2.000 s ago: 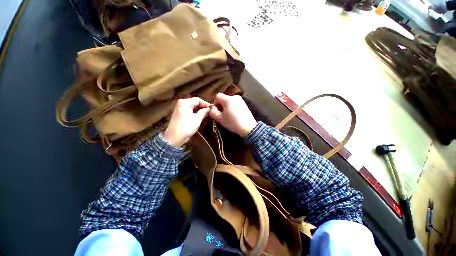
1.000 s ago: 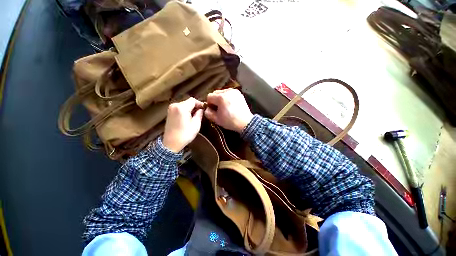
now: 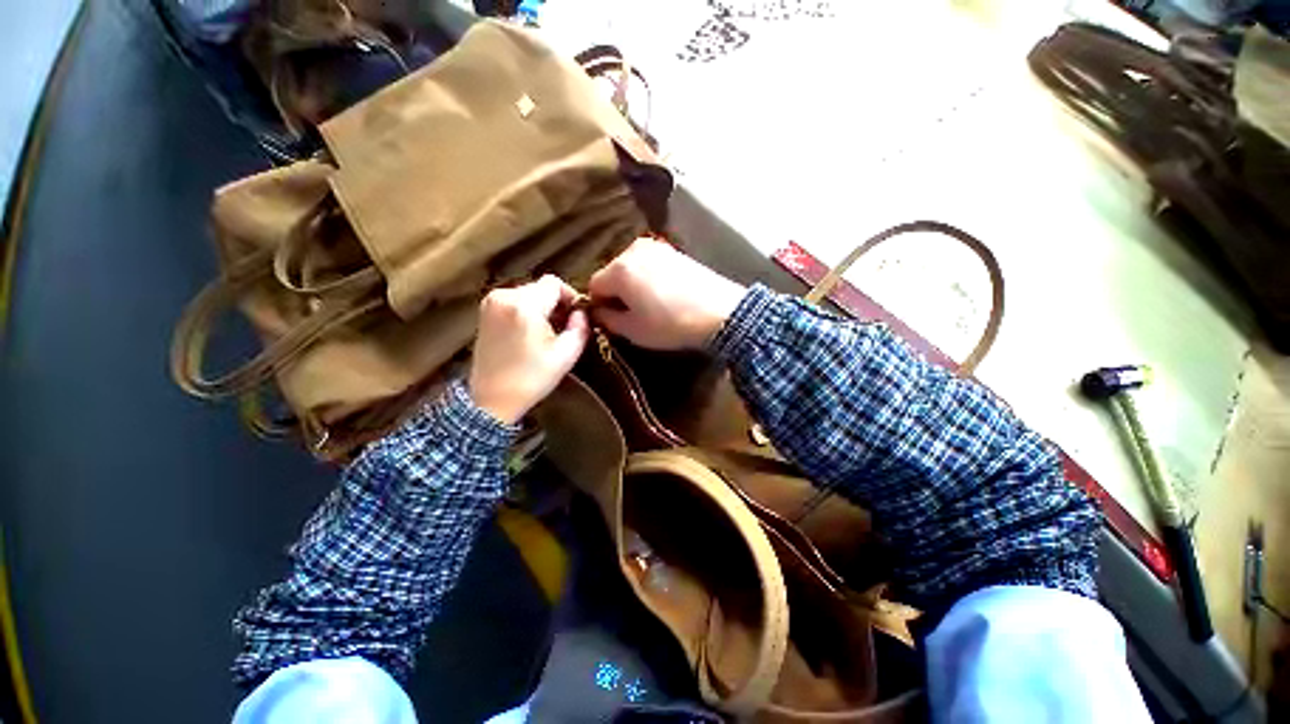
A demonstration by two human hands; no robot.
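A tan-brown tote bag [image 3: 665,601] lies open on my lap, with one handle looped over its mouth and the other standing up at the right. A zipper [image 3: 640,406] runs along the opening. My left hand [image 3: 519,347] and my right hand [image 3: 662,294] meet at the far end of the zipper. Their fingertips pinch the small tan zipper end [image 3: 582,301] between them. The fingers hide most of it. A small shiny round spot shows inside the bag mouth.
Several brown bags [image 3: 467,156] are heaped beyond my hands at the left. A hammer [image 3: 1149,460] and a thin dark tool [image 3: 1252,573] lie on the pale worktable [image 3: 905,135] at the right. Dark bags lie at the upper right. A dark surface [image 3: 113,467] fills the left.
My right hand and forearm have shifted slightly right and turned flatter, and the bag mouth has opened a little. Both hands still pinch the zipper end.
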